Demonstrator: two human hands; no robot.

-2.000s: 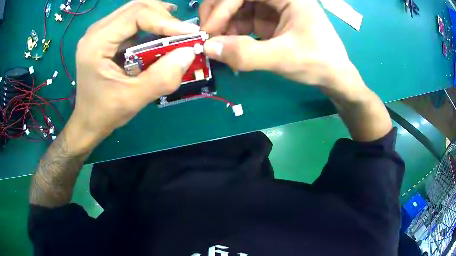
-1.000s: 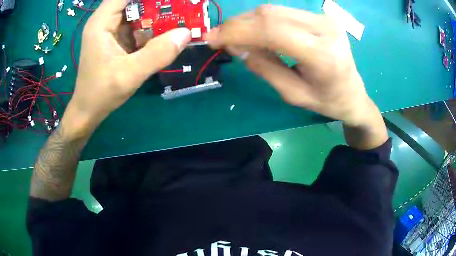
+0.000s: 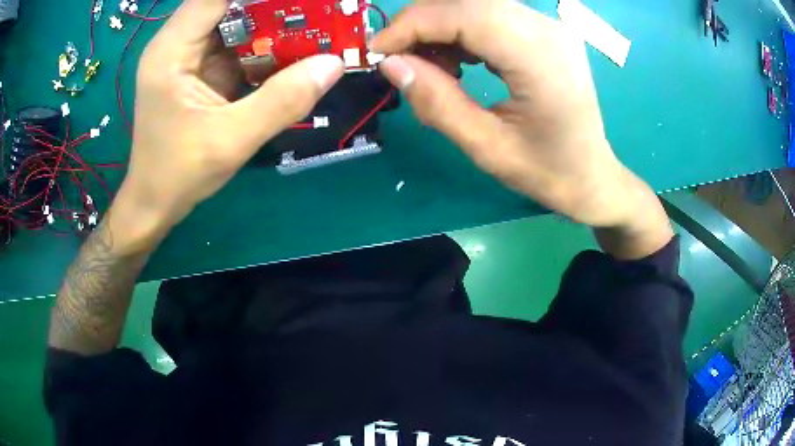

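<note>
My left hand (image 3: 196,131) holds a red circuit board (image 3: 301,35) by its left part, with the thumb on its lower edge. My right hand (image 3: 523,113) pinches a small white plug connector (image 3: 376,58) between thumb and forefinger at the board's lower right corner. Whether the plug is seated cannot be told. A black unit body (image 3: 336,109) with a grey-white strip (image 3: 329,157) along its near edge lies below the board. A red lead wire (image 3: 368,119) rises from it towards my right fingers. Another plug (image 3: 320,122) lies on the black body.
Red wires (image 3: 61,170) with white plugs lie in a tangle by a black ribbed part (image 3: 35,131) at left. Brass-coloured parts (image 3: 68,65) lie behind them. A white strip (image 3: 594,33), dark wires (image 3: 714,22) and small red boards (image 3: 771,78) lie at right.
The board has turned from tilted on edge to face up and moved up off the body. My right hand moved away and came back to the board's right corner.
</note>
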